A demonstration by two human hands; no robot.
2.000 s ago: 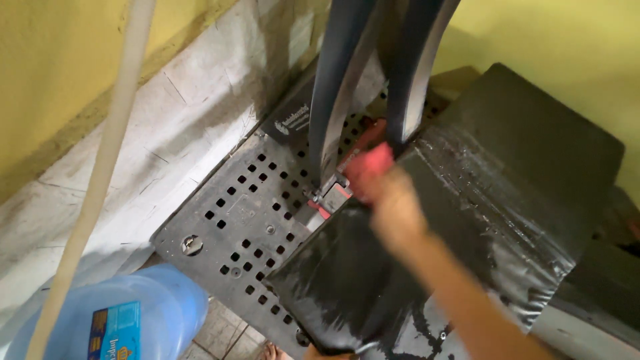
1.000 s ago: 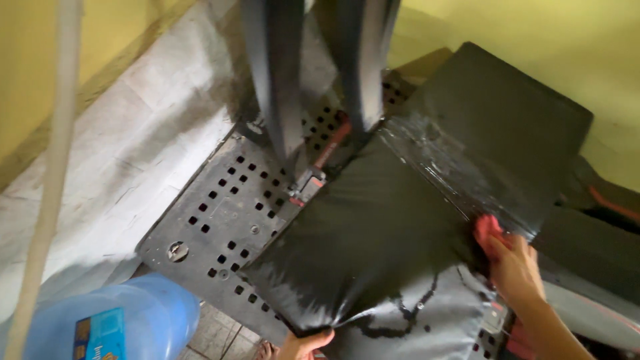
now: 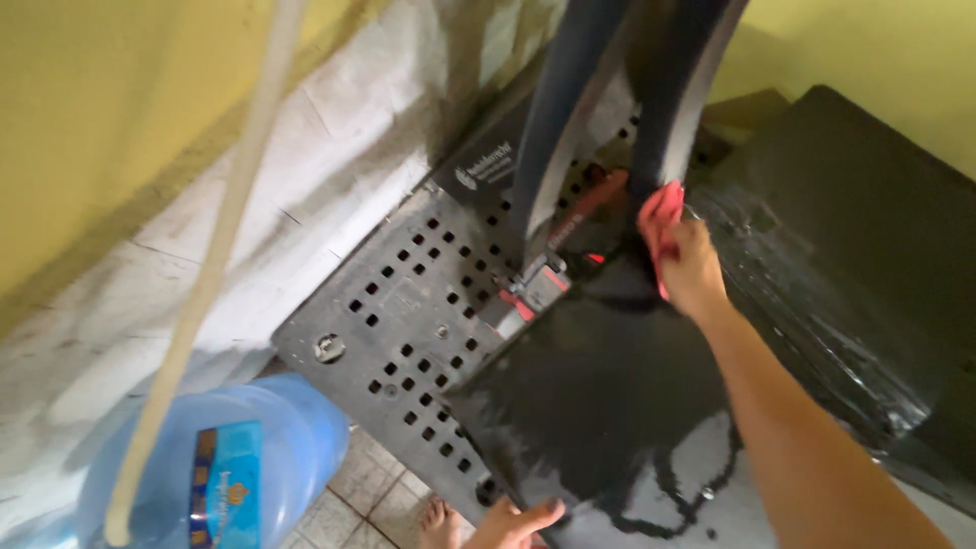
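Note:
A red cloth (image 3: pixel 662 229) is bunched in my right hand (image 3: pixel 692 267), over the far corner of a wet black padded panel (image 3: pixel 595 389) and close to the foot of a dark curved upright (image 3: pixel 671 130). The panel's surface has water streaks and drops. At its near edge, low in the view, my left hand (image 3: pixel 515 526) rests with thumb on top; its other fingers are partly hidden. A second black padded panel (image 3: pixel 846 229) lies to the right. Beside the first panel's far edge is a metal and red buckle-like part (image 3: pixel 541 290).
A black perforated plastic platform (image 3: pixel 404 305) lies under the panel, against a white tiled wall (image 3: pixel 320 152). A blue water jug (image 3: pixel 297 435) stands lower left, with a pale hose (image 3: pixel 206 290) hanging before it. A bare foot (image 3: pixel 440 522) is on the floor tiles.
My right hand with the red cloth has moved from the panel's right edge to its far corner by the upright. Two seconds ago it was also near that upright. My left hand stays at the near edge.

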